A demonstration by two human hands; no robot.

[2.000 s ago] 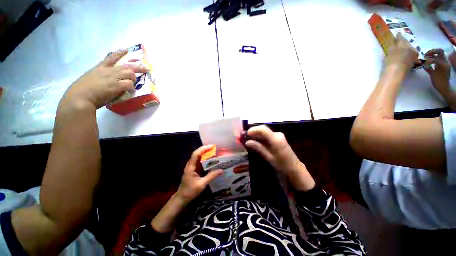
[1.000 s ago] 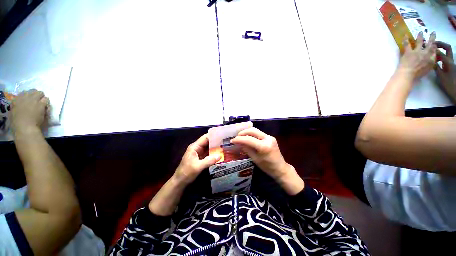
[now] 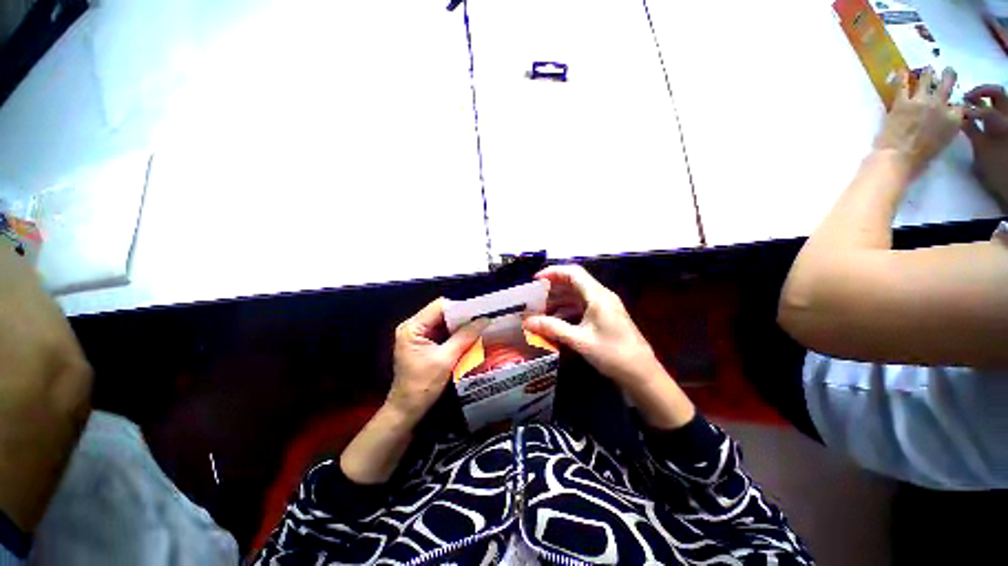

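Note:
A printed carton (image 3: 511, 391) stands in my lap with its top open. Its pale lid flap (image 3: 496, 303) sticks up, with a dark strip at its slot. Orange side flaps and reddish contents show inside the mouth. My left hand (image 3: 426, 356) holds the flap's left side, thumb on its inner face. My right hand (image 3: 595, 329) holds the flap's right side between thumb and fingers. A black hang tab (image 3: 520, 265) shows behind the flap, at the table's edge; whether it is attached to the flap is unclear.
One hang tab (image 3: 548, 71) lies on the white table (image 3: 332, 144). A neighbour's arm (image 3: 39, 387) is at the left, near a clear plastic bag (image 3: 97, 221). At the right, another person's hand (image 3: 921, 124) rests at an orange carton (image 3: 869, 46).
My right hand has moved from the flap's inner face to its right edge. The flap has tilted and the box mouth shows more. The left neighbour's arm has come nearer.

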